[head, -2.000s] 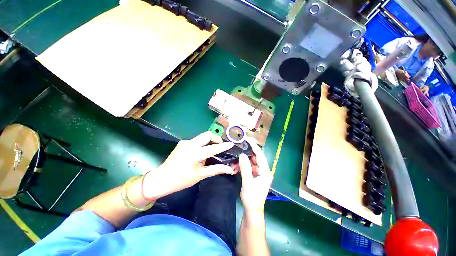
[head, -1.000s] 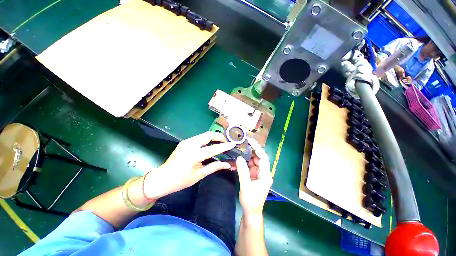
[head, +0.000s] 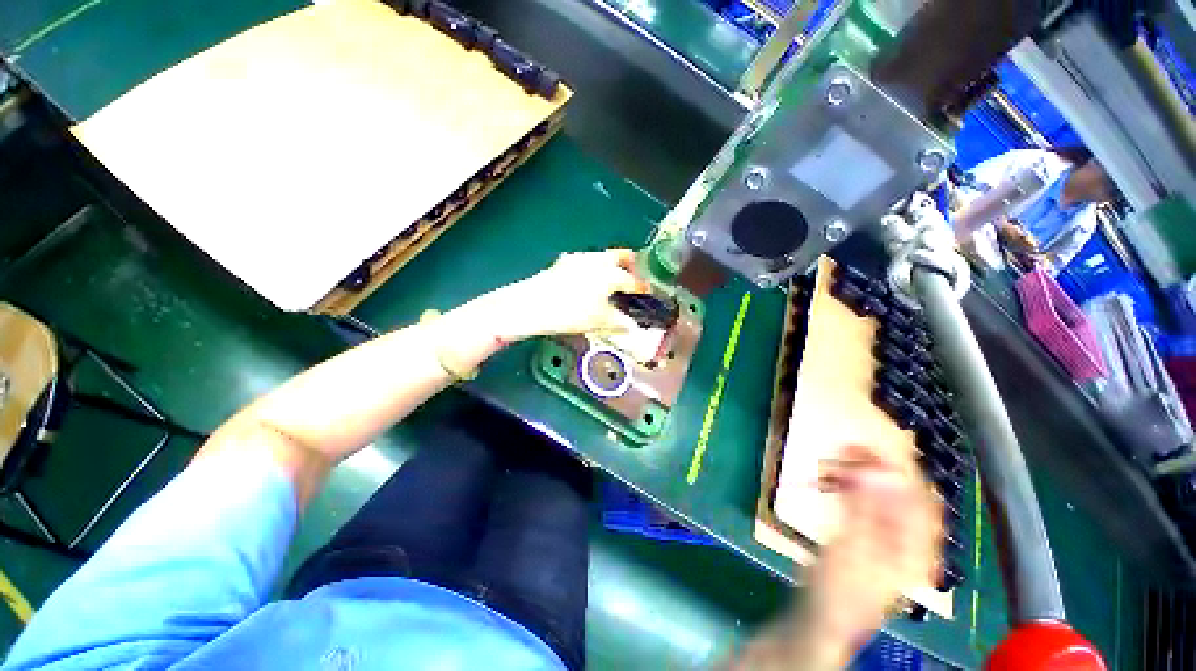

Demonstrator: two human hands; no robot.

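My left hand [head: 586, 296] is at the fixture under the ram, with its fingers on a black part [head: 645, 311]. The light metal fixture [head: 643, 344] shows partly beneath the part and hand. The pale ring [head: 606, 372] lies at the near edge of the brown plate on the green press base [head: 593, 410]. My right hand [head: 872, 524] is blurred, over the right cardboard sheet and left of the lever; nothing can be made out in it. The grey press lever [head: 999, 446] hangs with its red knob [head: 1045, 649] at the bottom edge.
The left stack of cardboard and black parts [head: 328, 144] lies left of the press. The right cardboard [head: 839, 420] has rows of black parts [head: 905, 380]. The press face plate [head: 826, 171] stands above the fixture. A stool [head: 24, 380], pink basket [head: 1056, 321] and a person [head: 1049, 216] show farther out.
My hands were together at the near edge of the base with a black part. My left hand has moved up to the fixture with a part; my right hand has moved right. The view has shifted.
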